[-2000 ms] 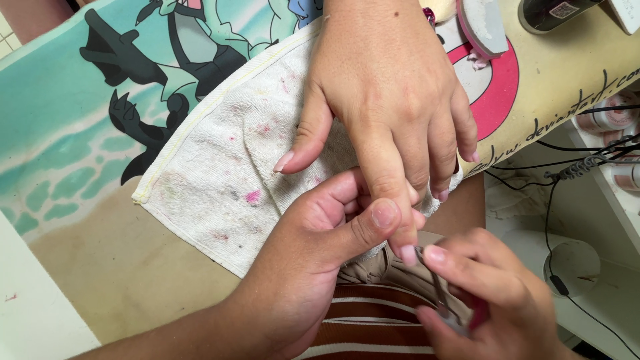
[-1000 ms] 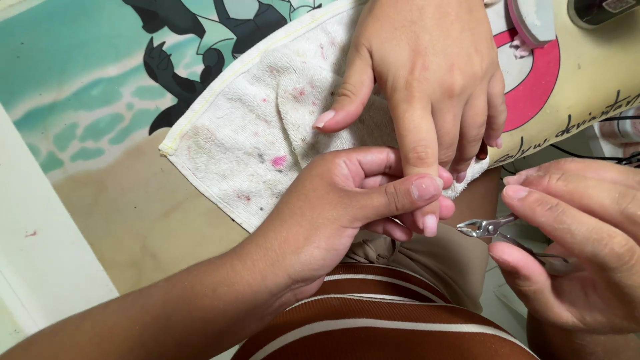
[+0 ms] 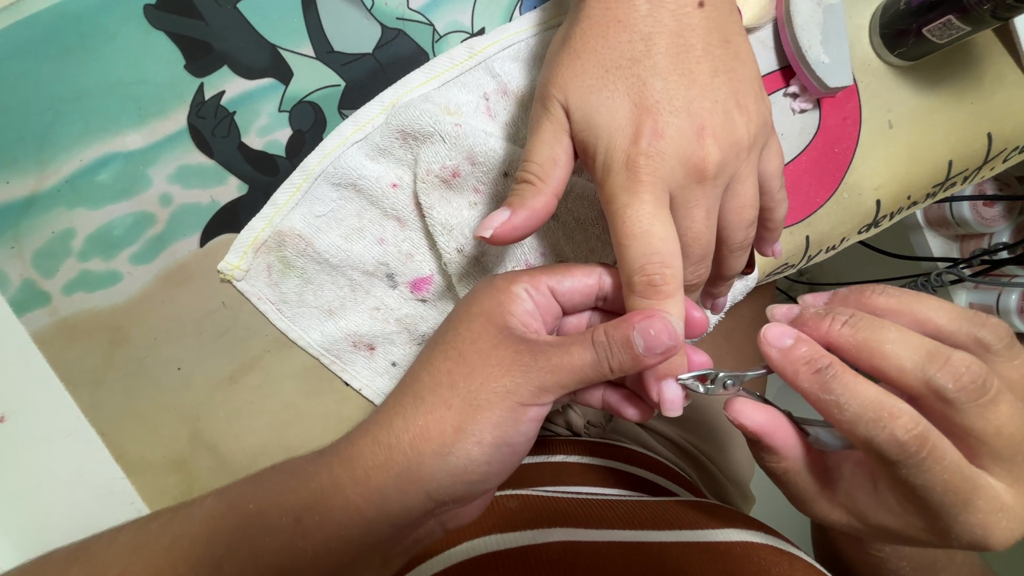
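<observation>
Another person's hand [image 3: 664, 120] reaches in from the top, palm down, over a stained white terry towel [image 3: 344, 240]. My left hand [image 3: 552, 344] holds that hand's index finger, my thumb on top and my fingers beneath. Between the thumb and fingers of my right hand [image 3: 888, 400] are metal cuticle nippers [image 3: 724, 382]. Their jaws point left and lie at the side of the index fingertip, by the nail [image 3: 670, 398]. Whether the tips touch skin cannot be told. My right fingers partly hide the handles.
Under the towel lies a mat [image 3: 128, 336] with a cartoon beach print. A pink and grey block-like item [image 3: 812, 48] and a dark bottle [image 3: 936, 28] are at the upper right. Jars [image 3: 972, 214] and black cables [image 3: 896, 280] sit below the mat's right edge.
Since one second ago, my right hand has brought the nippers left, from a gap beside the finger to the fingertip. My left hand keeps its hold on the finger.
</observation>
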